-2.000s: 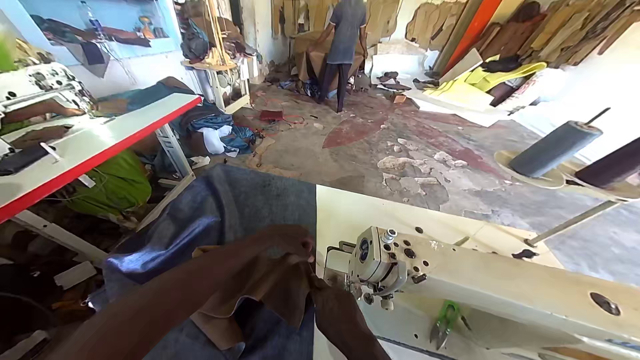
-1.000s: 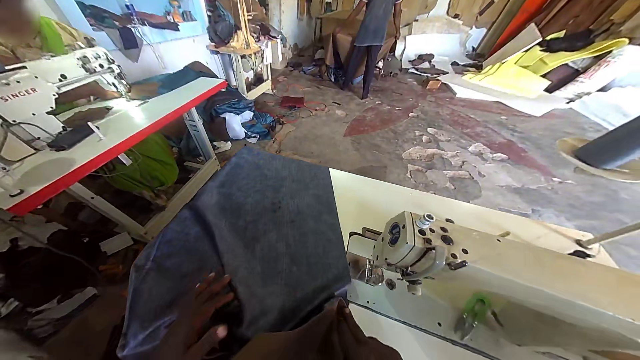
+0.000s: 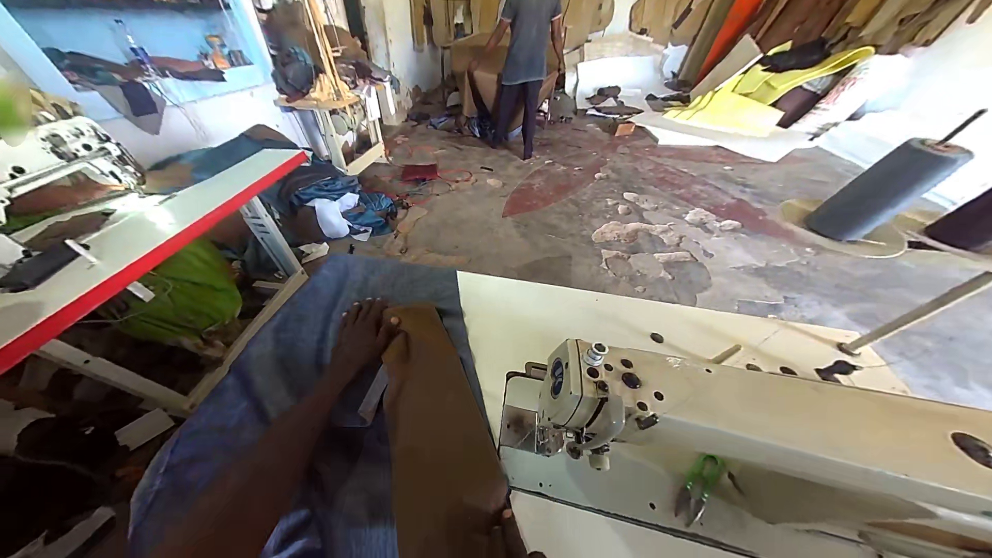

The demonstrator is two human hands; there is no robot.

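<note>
A long brown piece of leather or fabric (image 3: 434,434) lies on a dark blue sheet of material (image 3: 349,287), left of an industrial sewing machine's head (image 3: 585,395). My left hand (image 3: 366,333) rests on the blue sheet, its fingertips gripping the brown piece's upper left corner. At the bottom edge, my right hand (image 3: 508,535) is at the near right side of the brown piece, mostly cut off, so its hold cannot be made out. A pale narrow strip (image 3: 373,397) shows beside my left wrist. Thread snips with green handles (image 3: 701,484) lie on the machine's bed.
At the left, another sewing machine (image 3: 70,155) stands on a white table with a red edge (image 3: 263,182). A grey thread cone (image 3: 887,190) is at the right. Cloth lies heaped on the floor (image 3: 364,209). A person (image 3: 529,74) stands at the far end of the room.
The brown piece, bunched between my hands two seconds ago, now lies stretched out lengthwise on the blue sheet. Since one second ago, my left hand has moved forward to its far end.
</note>
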